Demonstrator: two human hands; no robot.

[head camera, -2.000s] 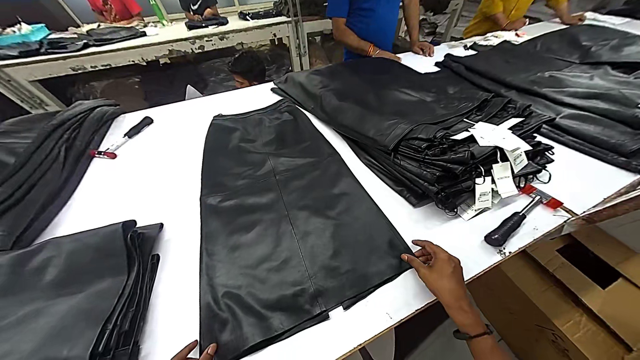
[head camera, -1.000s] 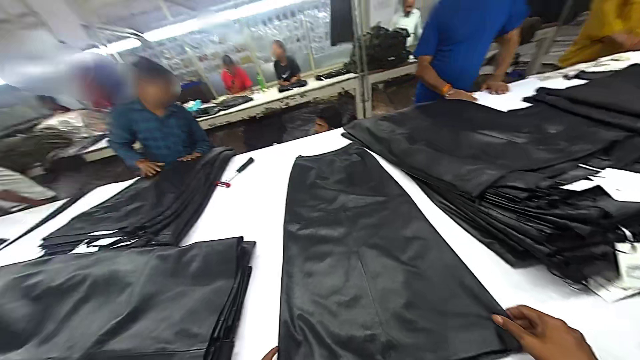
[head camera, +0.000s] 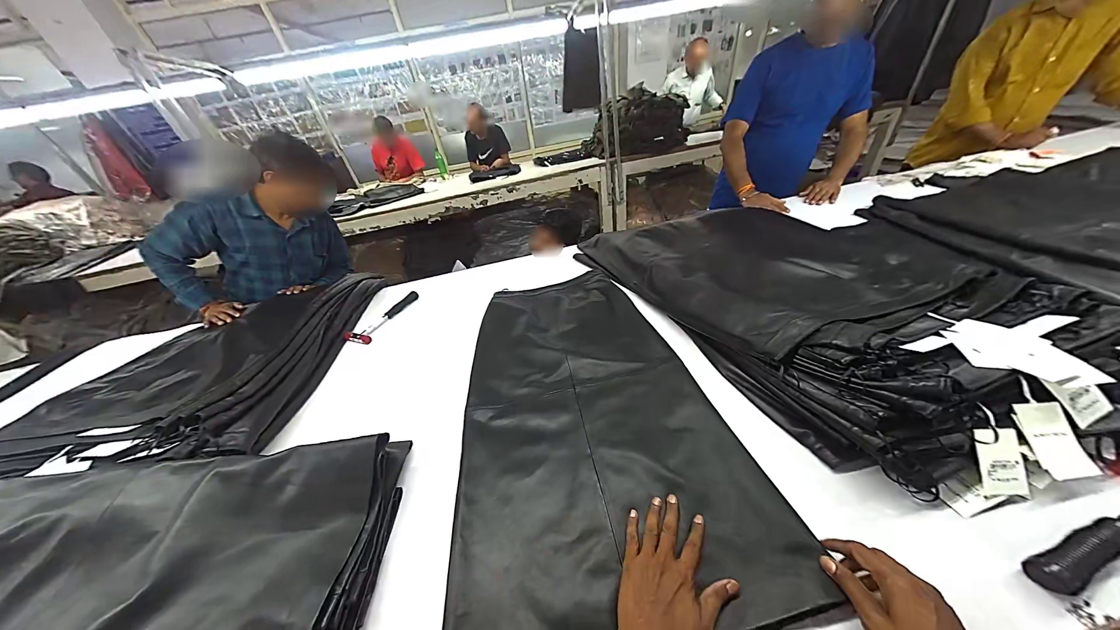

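Note:
A long black leather skirt (head camera: pixel 560 420) lies flat on the white table, its narrow waist end at the far side and a seam down its middle. My left hand (head camera: pixel 663 569) rests palm down on the lower part of the skirt, fingers spread. With thumb and fingertips, my right hand (head camera: pixel 884 582) pinches the skirt's lower right corner. To the right of the skirt is a stack of black leather garments (head camera: pixel 787 289) with white paper tags (head camera: pixel 1002 459) hanging from its near edge.
Folded leather garments (head camera: pixel 192 534) lie at the left, with another pile (head camera: pixel 262 359) behind them. A black-handled tool (head camera: pixel 382 317) lies between that pile and the skirt; another black handle (head camera: pixel 1072 556) is at the right edge. Across the table, a person in a checked shirt (head camera: pixel 254 236) touches the left pile.
My left hand has moved from the skirt's lower left edge onto its surface. My right hand stays at the lower right corner. The view has tilted up.

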